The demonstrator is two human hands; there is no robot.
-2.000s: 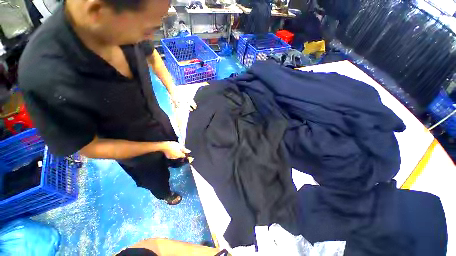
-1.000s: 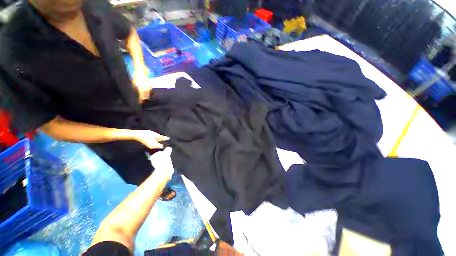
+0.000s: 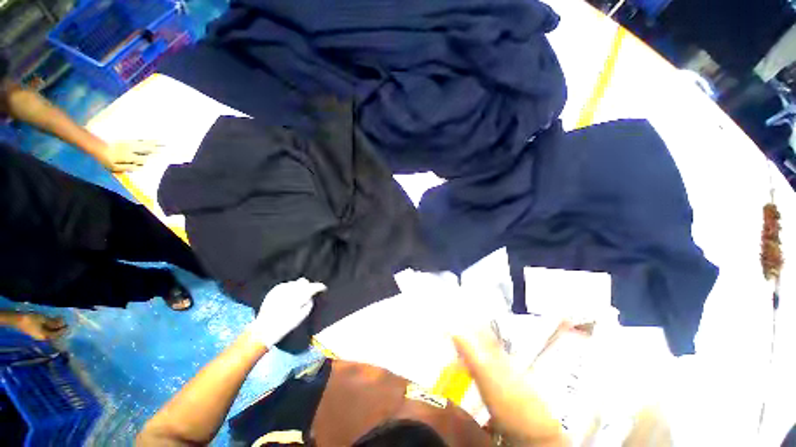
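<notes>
A black garment [image 3: 262,188] lies rumpled on the white table's left part, its lower edge at the table's front edge. My left hand [image 3: 288,310], in a white glove, is closed on that lower edge. My right forearm comes in from the bottom. My right hand [image 3: 434,285], white-gloved, is washed out against the white table near the garment's lower right corner; its grip is unclear. Navy cloth [image 3: 445,79] is piled behind, and a flatter navy piece [image 3: 602,188] lies to the right.
A pale card [image 3: 568,292] and clear plastic packets [image 3: 559,349] lie right of my right hand. A rod with a brown fuzzy part [image 3: 771,244] lies at far right. Another person's hand [image 3: 131,155] rests at the table's left edge. Blue crates [image 3: 113,35] stand on the floor.
The view has swung right and down. The other person's hands have let go of the black garment. It has shifted towards me, with my left hand at its edge. My right hand has come in.
</notes>
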